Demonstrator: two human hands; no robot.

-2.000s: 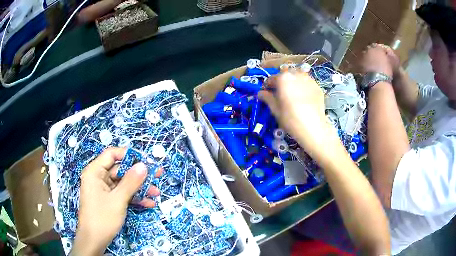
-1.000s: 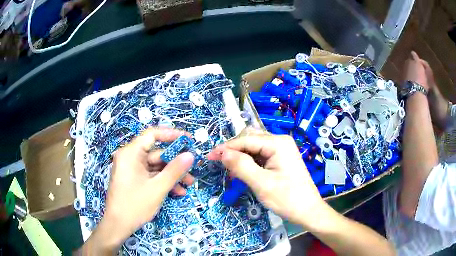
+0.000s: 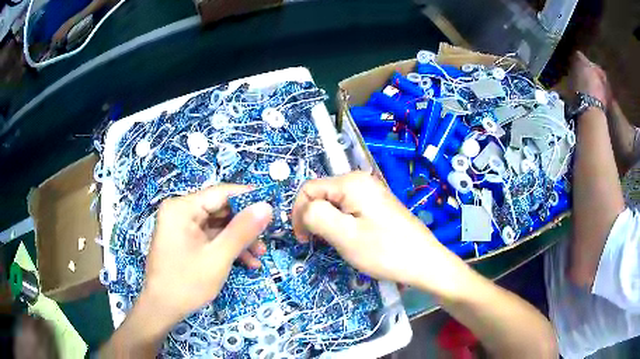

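My left hand [image 3: 203,245] holds a small blue circuit board [image 3: 254,198] between thumb and fingers, above the white tray [image 3: 114,231]. My right hand [image 3: 351,221] is just right of the board, thumb and fingertips pinched together. What the right fingertips pinch is hidden. The tray is heaped with blue boards, white wires and ring parts [image 3: 247,327]. To the right, a brown carton [image 3: 345,116] holds blue battery packs [image 3: 400,105], grey plates [image 3: 476,223] and wired parts.
A shallow brown carton [image 3: 67,231] with small pale bits stands left of the tray. A green-and-silver spool [image 3: 27,284] lies at far left. A dark green belt [image 3: 210,52] with a metal rail runs behind. Another person's arm [image 3: 596,175] is at the right.
Two seconds ago my right hand was over the battery carton. It came to the board in my left hand; a blue battery pack seen below it one second ago no longer shows there.
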